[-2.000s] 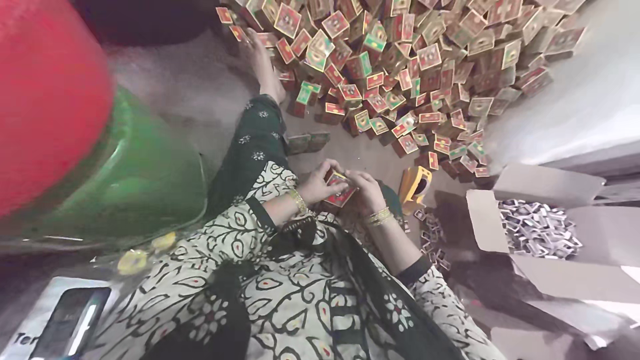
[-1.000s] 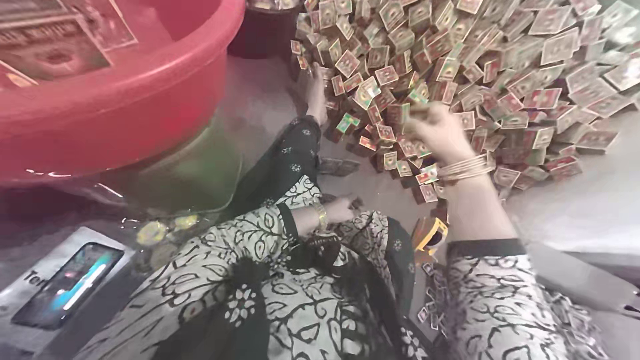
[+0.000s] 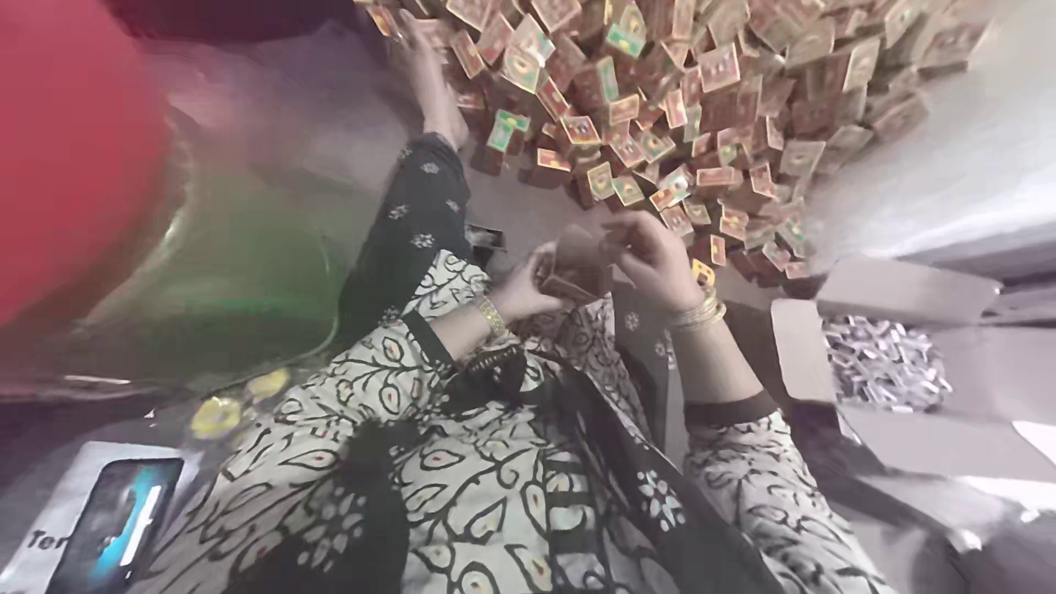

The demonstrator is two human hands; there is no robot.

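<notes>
Above my lap, my left hand holds a small brownish box by its left side, with what looks like a raised flap on top. My right hand is at the upper right edge of that box, fingers bent; blur hides whether they pinch the flap. Beyond both hands lies a large heap of small printed boxes in red, brown and green. A yellow object shows in part behind my right wrist.
An open cardboard carton at the right holds many small pale pieces. A red tub and a green container stand at the left. A phone lies on a printed box at the lower left. My outstretched leg borders the heap.
My right hand, which was at the heap one second ago, is back beside my left hand. My left hand, low over my lap then, now holds up the small box. The view has shifted.
</notes>
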